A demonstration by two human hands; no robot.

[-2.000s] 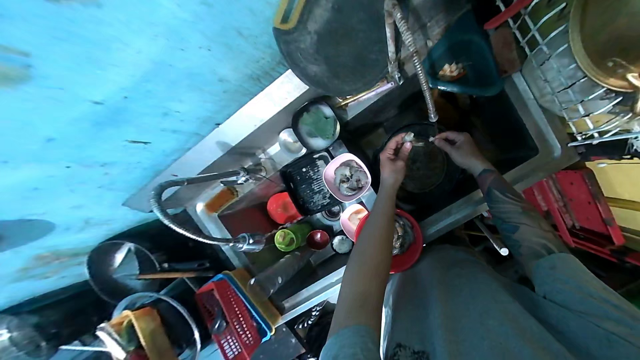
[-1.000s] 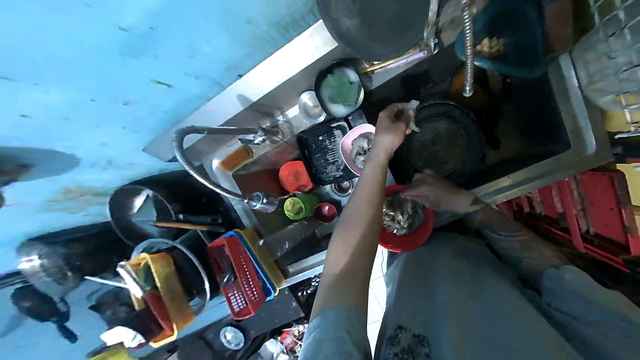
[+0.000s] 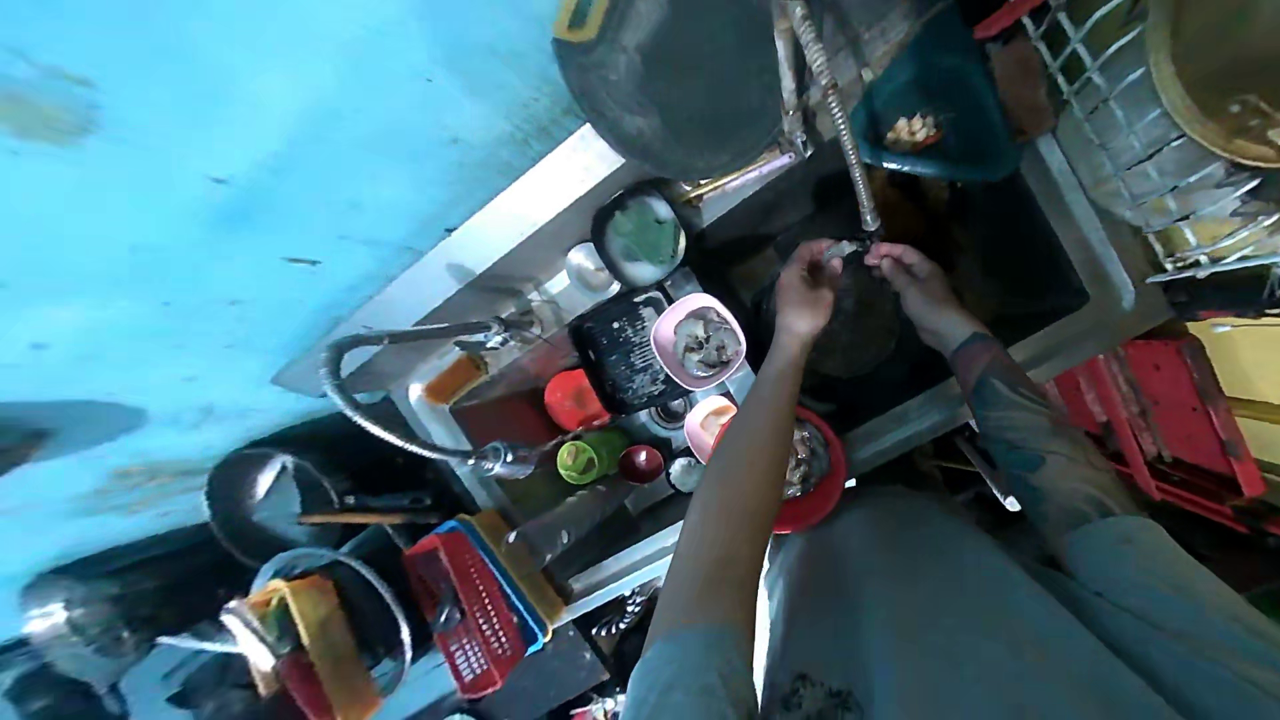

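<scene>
Over the dark sink basin, my left hand (image 3: pixel 808 290) pinches a small greyish piece of food, perhaps a shrimp (image 3: pixel 845 248). The fingertips of my right hand (image 3: pixel 915 280) meet it from the other side, just below the end of a flexible metal hose (image 3: pixel 840 130). A dark round pan (image 3: pixel 855 325) lies beneath both hands. Left of my left wrist, a pink bowl (image 3: pixel 700 341) holds grey, shrimp-like pieces. Under my left forearm is a red bowl (image 3: pixel 832 480) with similar pieces, partly hidden by the arm.
A teal container (image 3: pixel 985 140) with pale scraps stands at the sink's far corner. A curved faucet (image 3: pixel 345 385), a green cup (image 3: pixel 592 456), a red cup (image 3: pixel 641 463) and a black tray (image 3: pixel 620 350) are on the left. A wire rack (image 3: pixel 1110 120) stands at upper right.
My right hand has moved from the red bowl to over the sink basin. My left hand has left the pink bowl's edge, and both hands are now together at the small piece.
</scene>
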